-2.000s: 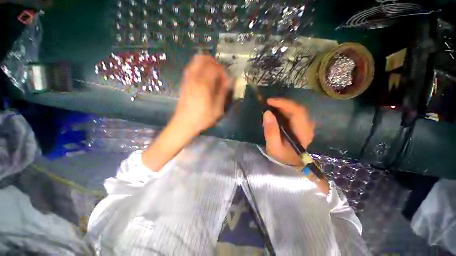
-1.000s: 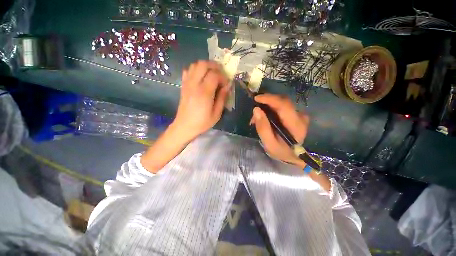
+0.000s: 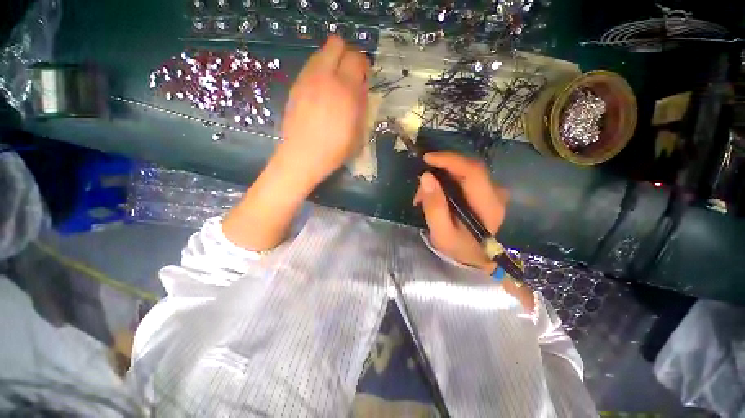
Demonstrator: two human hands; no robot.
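My right hand (image 3: 464, 208) holds a dark soldering iron (image 3: 464, 214) like a pen. Its tip points at a small shiny part (image 3: 384, 127) on the cream tape pad (image 3: 406, 119). My left hand (image 3: 327, 110) is raised left of the pad, its fingers up near the blister tray (image 3: 304, 31). Whether it holds anything is hidden or too blurred to tell. Dark lead wires (image 3: 482, 102) lie heaped on the tape at the right. A pile of red and silver components (image 3: 219, 82) lies left of my left hand.
A round tan dish (image 3: 590, 117) of silvery bits stands right of the wires. A solder spool (image 3: 67, 90) stands at the left, its solder wire (image 3: 196, 118) running right. A wire coil (image 3: 663, 34) is at the upper right. Clear trays (image 3: 564, 290) show below the bench edge.
My left hand has moved up from the work point toward the blister tray. My right hand keeps the iron near the tape pad with little change. The view has shifted slightly.
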